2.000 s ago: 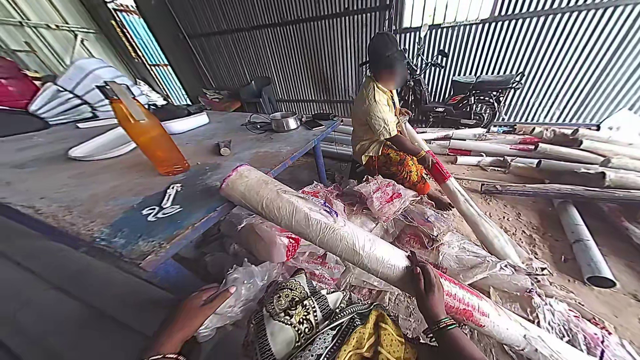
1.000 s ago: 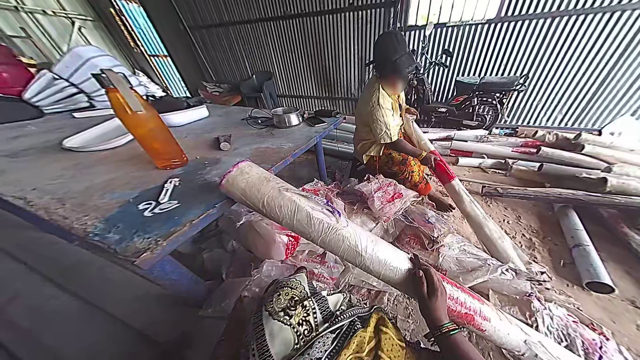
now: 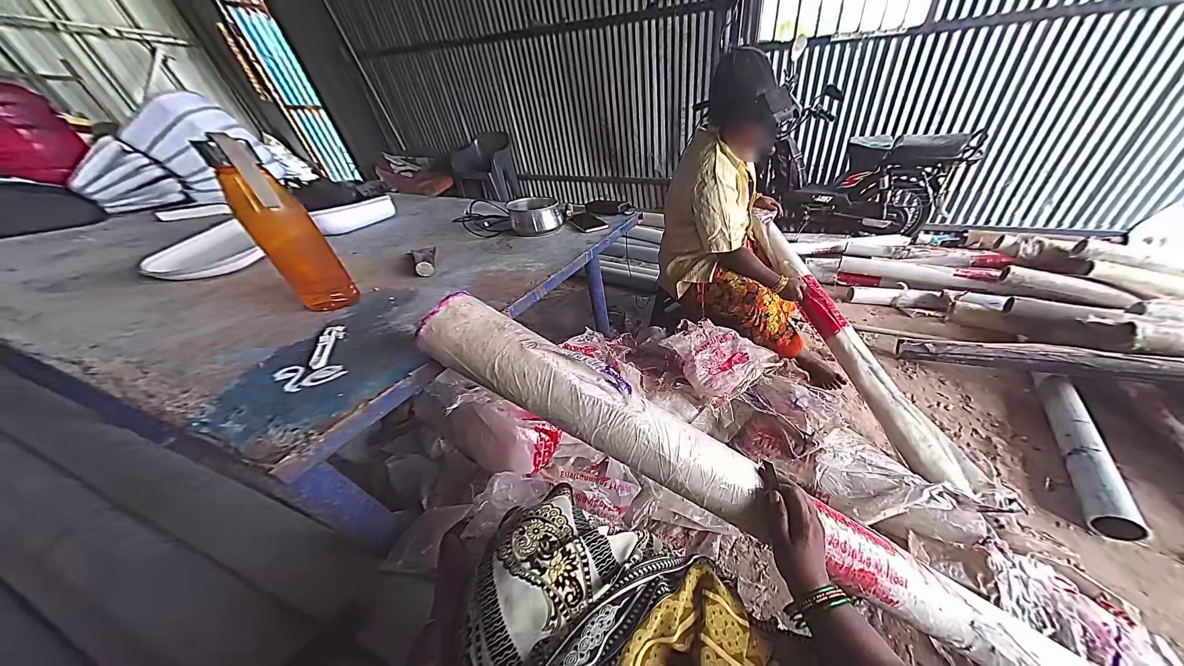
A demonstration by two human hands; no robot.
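A long pipe wrapped in whitish plastic film (image 3: 592, 412) slopes from beside the table corner down to the lower right, its near part bearing red print. My right hand (image 3: 791, 523), with bangles at the wrist, rests against the upper side of this pipe, its fingers partly hidden; whether it grips is unclear. My left hand is out of sight; only part of the arm shows beside the patterned cloth (image 3: 555, 573) on my lap. Crumpled plastic bags with red print (image 3: 717, 361) lie under and around the pipe.
A blue-edged table (image 3: 370, 407) at left bears an orange bottle (image 3: 291, 245), a steel pot (image 3: 535, 216) and a white curved strip (image 3: 199, 254). A seated co-worker (image 3: 708, 213) holds another wrapped pipe (image 3: 879, 388). More pipes (image 3: 1091, 462) and a motorcycle (image 3: 869, 185) are at right.
My left hand, holding clear plastic at the lower left two seconds ago, has gone out of view. My right hand stays at the wrapped pipe.
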